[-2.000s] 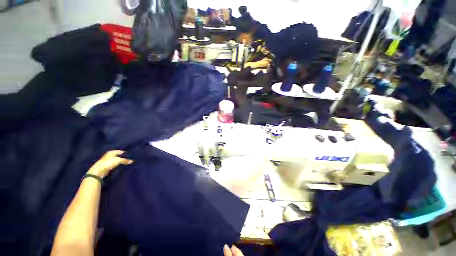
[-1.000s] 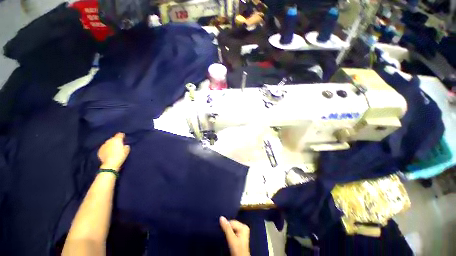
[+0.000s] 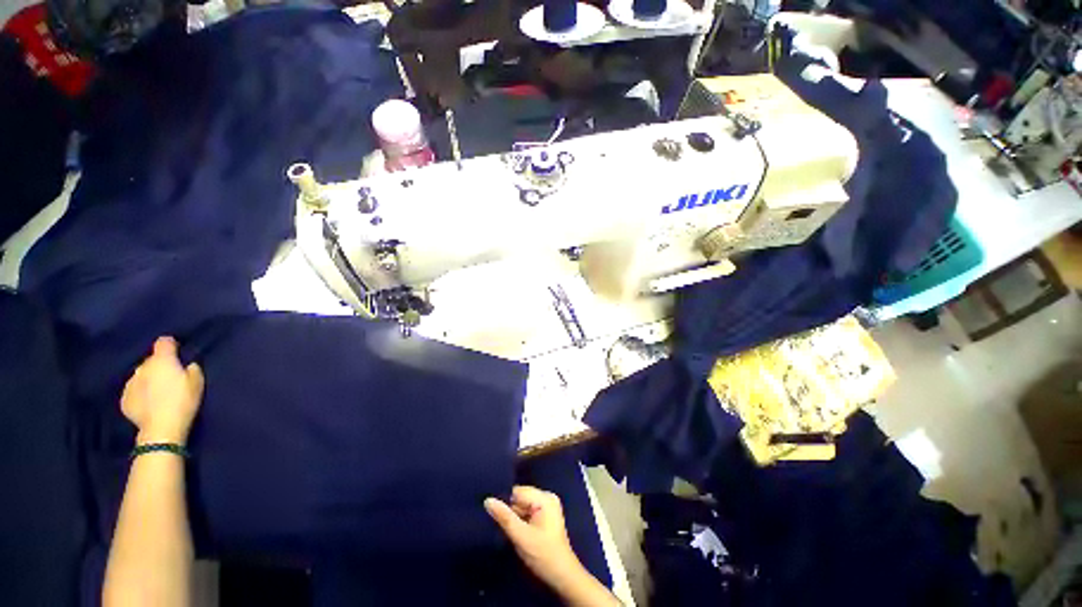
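Observation:
A navy cut panel point(image 3: 356, 427) lies flat on the table, left of and below the sewing machine point(image 3: 534, 213); its upper edge reaches the presser foot point(image 3: 407, 320). My left hand point(image 3: 164, 391) lies on the cloth at the panel's left side, fingers closed on a fold. My right hand point(image 3: 534, 528) is at the panel's lower right corner, thumb and fingertips pinching the edge. Both hands are bare, and a dark band is on the left wrist.
A large navy heap point(image 3: 226, 142) fills the back left. A pink-white thread cone point(image 3: 401, 131) stands behind the machine. A crumpled navy garment point(image 3: 759, 291) lies right of it, above a yellowish pad point(image 3: 807, 379). A teal basket point(image 3: 937, 273) is at the right; dark cloth lies below.
The view has tilted down and turned right, so the machine appears higher and further left. The right hand has come more fully into view at the panel's corner. The panel lies flatter.

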